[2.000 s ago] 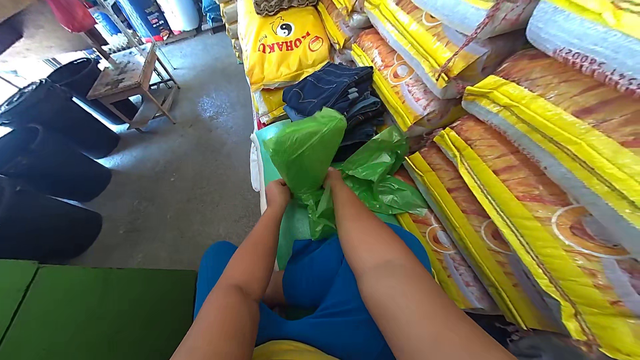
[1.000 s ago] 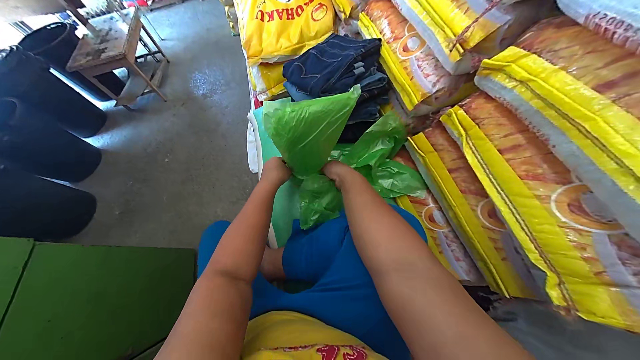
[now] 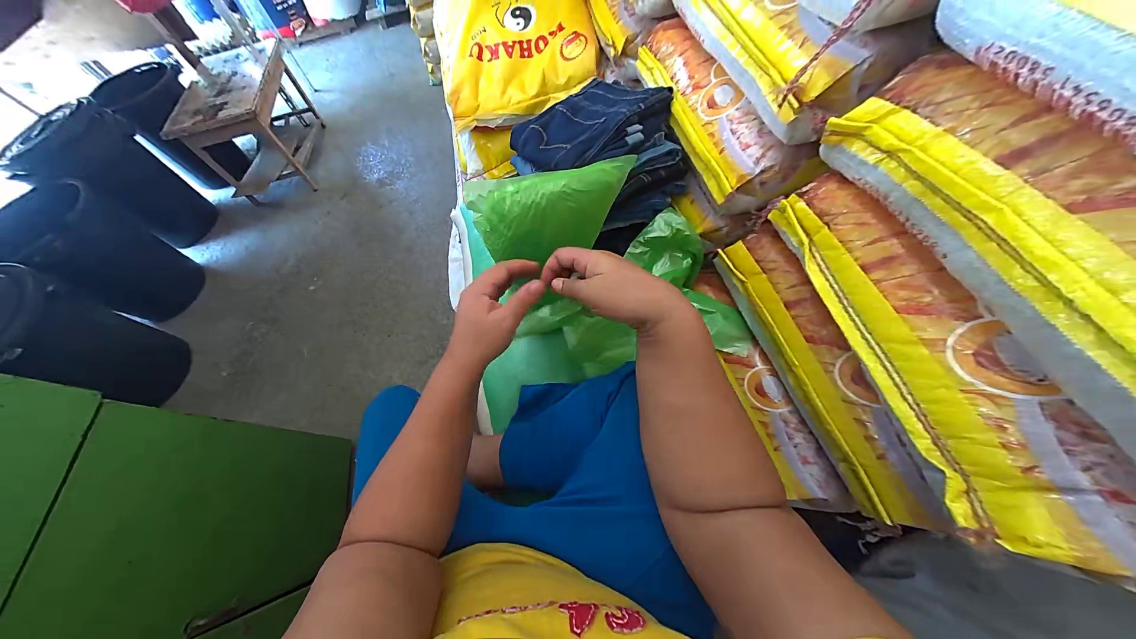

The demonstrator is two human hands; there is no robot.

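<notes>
Just beyond my hands lies a green plastic bag [image 3: 550, 209], puffed out, its narrow end toward my fingers. My left hand [image 3: 497, 311] has thumb and fingers curled at that end; whether it pinches any plastic cannot be told. My right hand [image 3: 612, 286] meets it, thumb and forefinger close together, and its grip is also unclear. More crumpled green plastic [image 3: 670, 248] spreads beneath and right of the right hand. Folded blue jeans [image 3: 595, 124] are stacked behind the bag. A pale green sheet or sack [image 3: 532, 373] lies below the hands.
Full yellow-edged sacks [image 3: 896, 355] are piled along the right. A yellow sack [image 3: 519, 58] lies behind the jeans. Dark plastic barrels [image 3: 98, 231] and a wooden table [image 3: 226, 102] stand to the left over the concrete floor. A green cabinet [image 3: 177, 506] is at lower left.
The puffed green bag has gone from raised between my hands to lying lower, in front of the jeans. My hands have come together, fingertips nearly touching.
</notes>
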